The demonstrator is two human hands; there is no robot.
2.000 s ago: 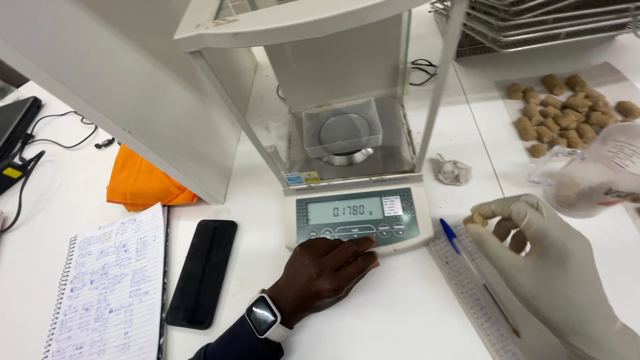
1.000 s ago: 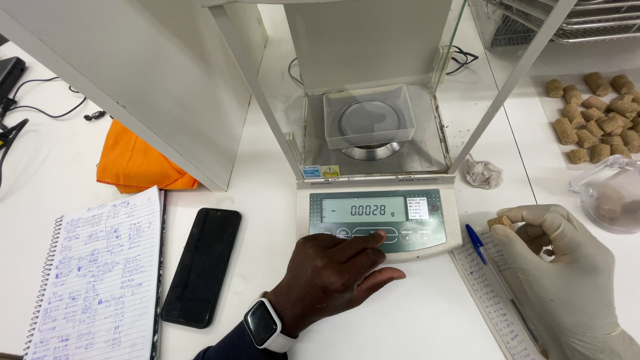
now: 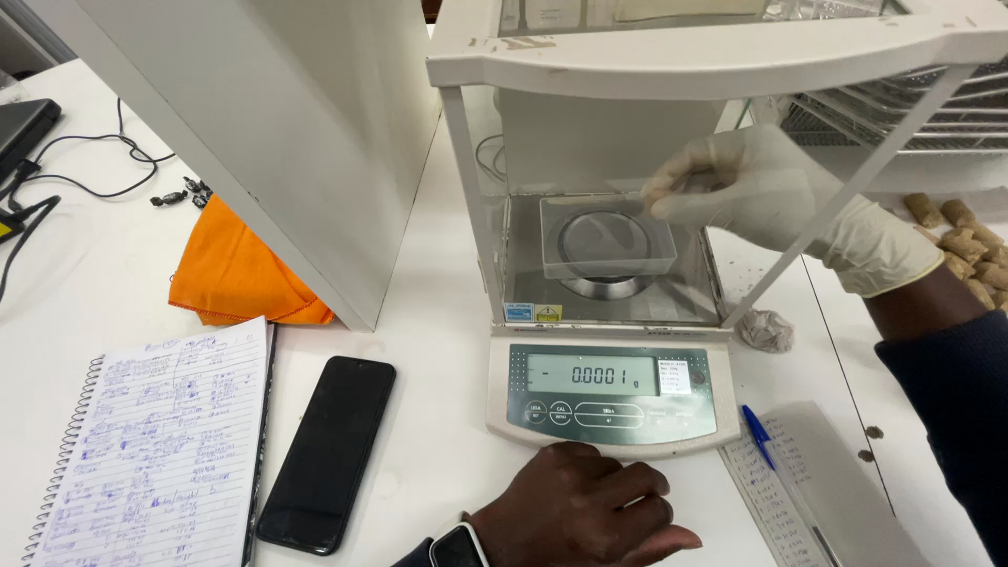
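Note:
An analytical balance [image 3: 610,394] with a glass draft shield stands at the centre, its display reading -0.0001 g. On its round pan lies a clear plastic tray [image 3: 609,236]. My right hand [image 3: 728,177], in a pale latex glove, reaches inside the shield from the right, fingertips pinched at the tray's upper right corner; whether something small is between them is hard to tell through the glass. Bare and wearing a smartwatch [image 3: 458,546], my left hand [image 3: 583,508] rests loosely curled on the table just below the balance's front edge, holding nothing visible.
Left of the balance lie a black phone [image 3: 327,455], a spiral notebook [image 3: 157,449] and an orange cloth [image 3: 236,268] beside a grey panel [image 3: 315,157]. On the right are a blue pen [image 3: 757,437] on written paper, crumpled paper [image 3: 765,329], brown pellets [image 3: 965,244] and wire racks [image 3: 945,110].
My right hand has moved from beside the pen into the balance chamber. My left hand has come off the balance's keys. The display went from 0.1780 to -0.0028, then -0.0001.

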